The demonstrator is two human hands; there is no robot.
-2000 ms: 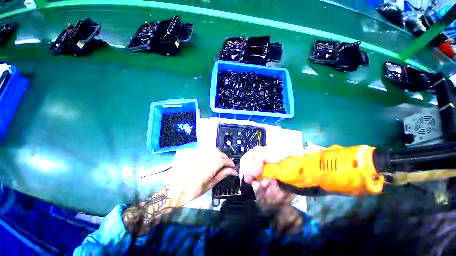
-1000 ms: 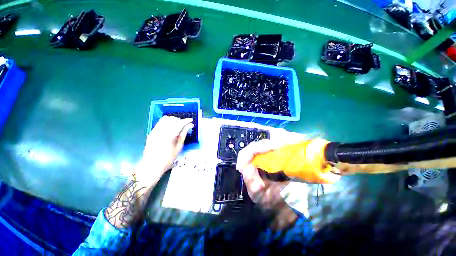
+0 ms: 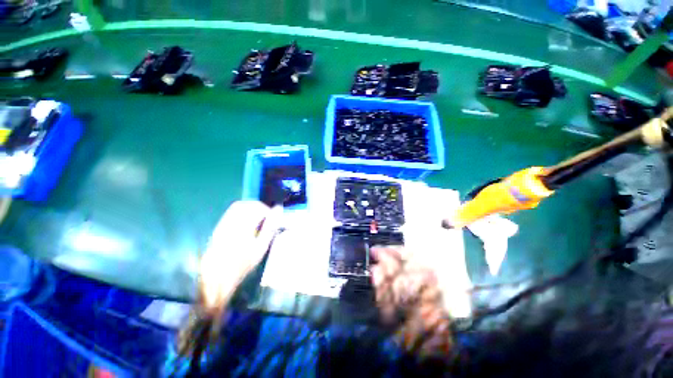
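Observation:
The black device housing (image 3: pixel 369 201) lies open on the white mat (image 3: pixel 435 255). Its far half is filled with small parts and pale wires; its near half (image 3: pixel 349 252) looks mostly empty. My right hand (image 3: pixel 406 284) is at the right side of the near half, blurred, its fingertips at that edge. My left hand (image 3: pixel 235 244) is at the near side of the small blue bin (image 3: pixel 254 177), thumb and fingertips close together; a tiny dark spot shows there, too blurred to name. The orange power screwdriver (image 3: pixel 505 197) hangs tilted right of the housing, out of my hands.
The larger blue bin (image 3: pixel 437 136) of black parts stands behind the mat. A white cloth (image 3: pixel 496 240) lies at right. Several open units (image 3: pixel 274 69) sit in a row at the back. A blue container (image 3: pixel 63 151) is at left, and pale metal fan boxes (image 3: pixel 649 192) at right.
My right hand has let go of the screwdriver, which now hangs to the right, and has moved down to the housing's near half. My left hand has come out of the small bin.

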